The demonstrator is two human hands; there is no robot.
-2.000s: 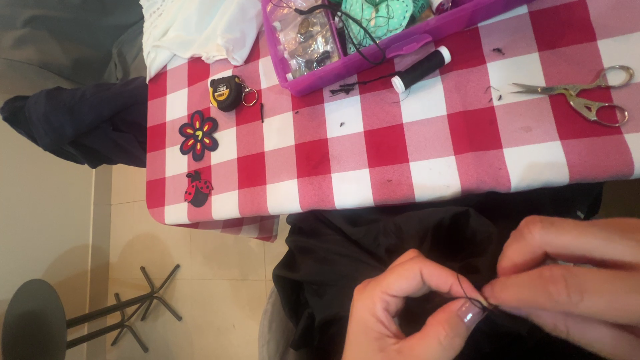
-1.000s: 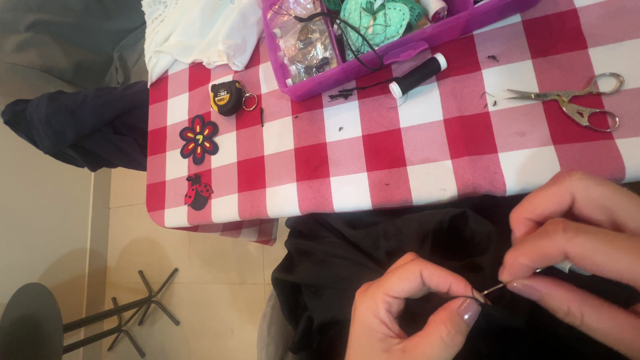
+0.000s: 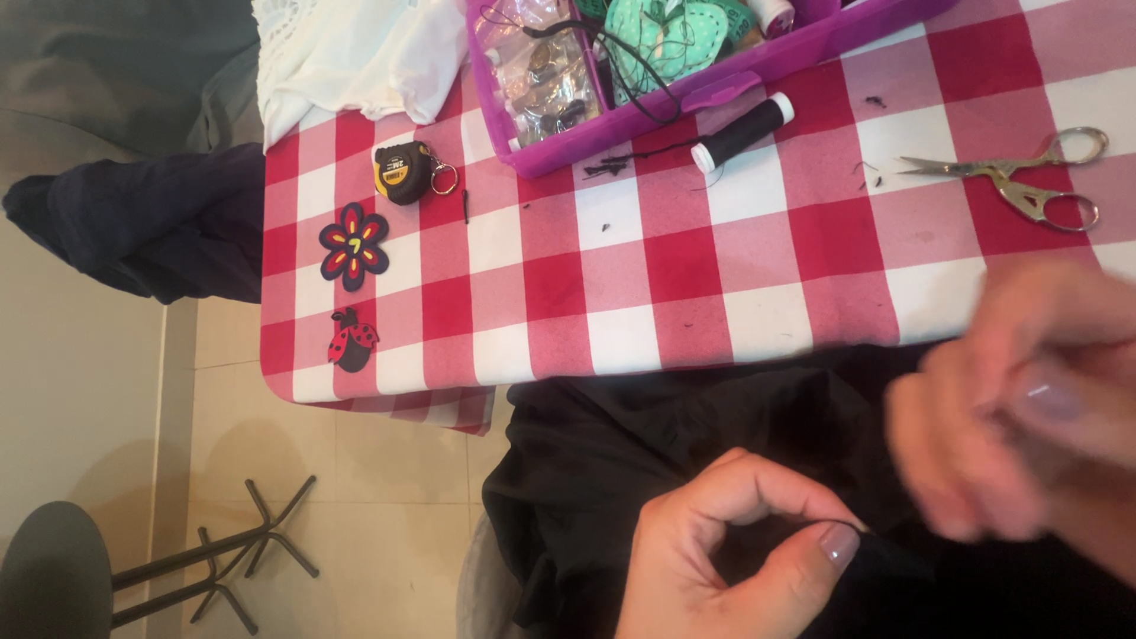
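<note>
My left hand (image 3: 745, 550) is at the bottom, thumb and forefinger pinched on an edge of the black fabric (image 3: 621, 479), which is spread below the table's edge. To its upper right is my right hand (image 3: 1021, 417), blurred, its fingers curled; whether a needle or thread is between them cannot be seen. Beyond that hand, on the table, lie gold-handled embroidery scissors (image 3: 1021, 173) with their blades nearly together. A spool of black thread (image 3: 744, 133) rests beside the purple sewing box (image 3: 541, 160), with short black thread scraps (image 3: 608, 166) near it.
On the checked tablecloth (image 3: 568, 284) are a small tape measure (image 3: 406, 172), a flower patch (image 3: 354, 246) and a ladybug patch (image 3: 353, 341). White lace-edged cloth (image 3: 373, 62) lies at the upper left. Dark cloth (image 3: 160, 222) hangs beyond the table, above a black metal stand (image 3: 213, 550) on the tiled floor.
My right hand has moved away from the fingertips of my left hand and its fingers have curled in. My left hand keeps its pinch in about the same place.
</note>
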